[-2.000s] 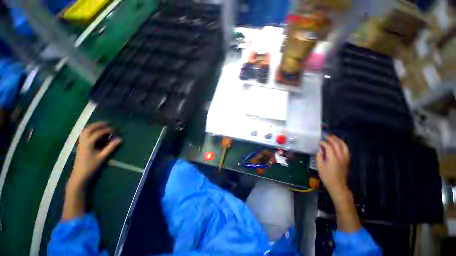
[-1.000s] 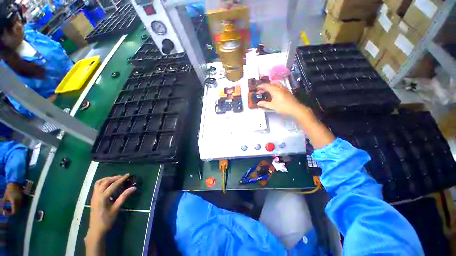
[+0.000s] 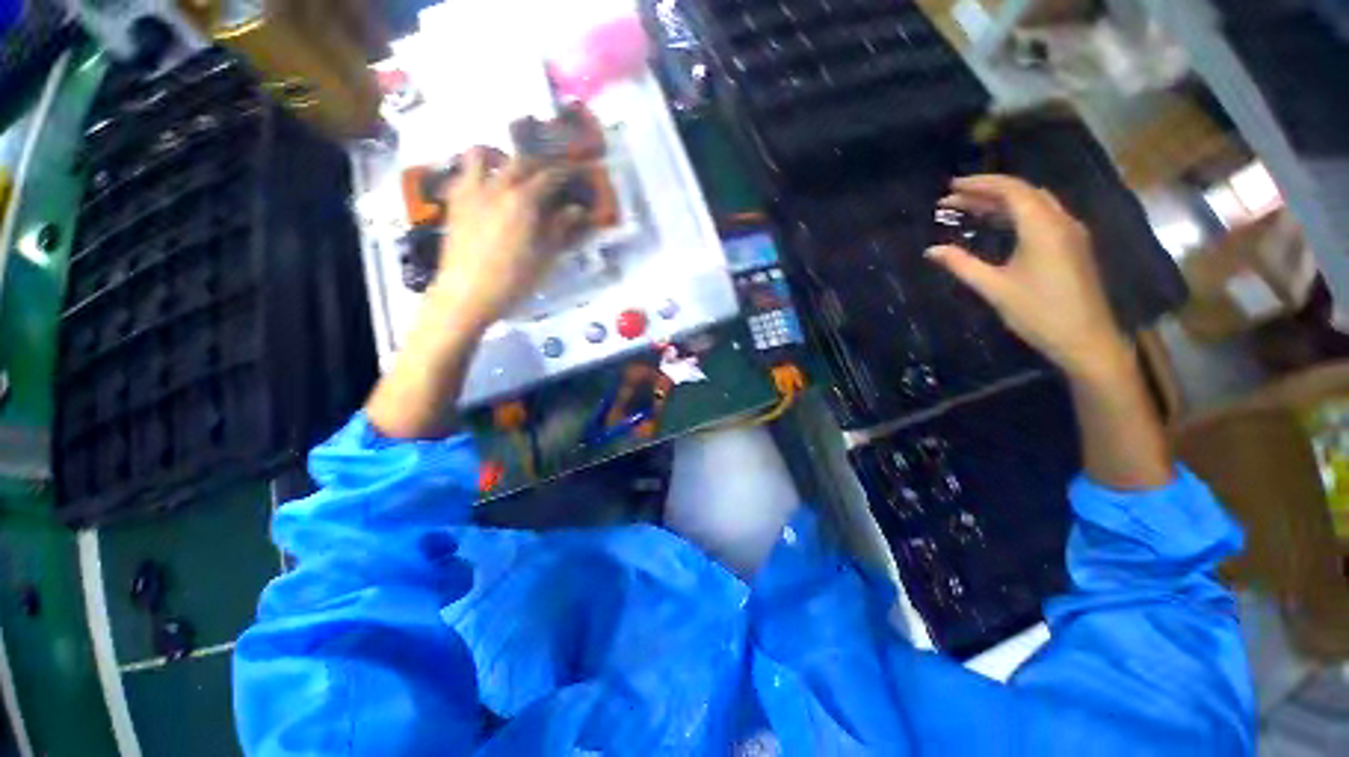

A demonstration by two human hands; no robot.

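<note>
The white press box (image 3: 503, 362) stands in front of me, tilted in view. Orange-brown fixtures (image 3: 423, 194) with dark parts are on its top. My left hand (image 3: 496, 229) reaches over the fixtures, fingers bent down at the right one (image 3: 599, 189); blur and the fingers hide whether it grips a part. My right hand (image 3: 1043, 274) is above the black trays on the right. Its thumb and fingers are around a small dark part (image 3: 965, 228) with bright glints. Below it, a tray (image 3: 925, 503) holds several small glinting parts.
Black trays (image 3: 193, 318) are stacked at left. Small black housings (image 3: 173, 639) lie on the green surface. The brass press head (image 3: 303, 67) is upper left. A keypad device (image 3: 769, 318), blue-orange pliers (image 3: 633, 407) and a pink bundle (image 3: 604, 56) are around the press.
The view has swung right. My left hand has moved from the green surface to the fixtures. My right hand has left the fixture and is now over the right trays with a small part.
</note>
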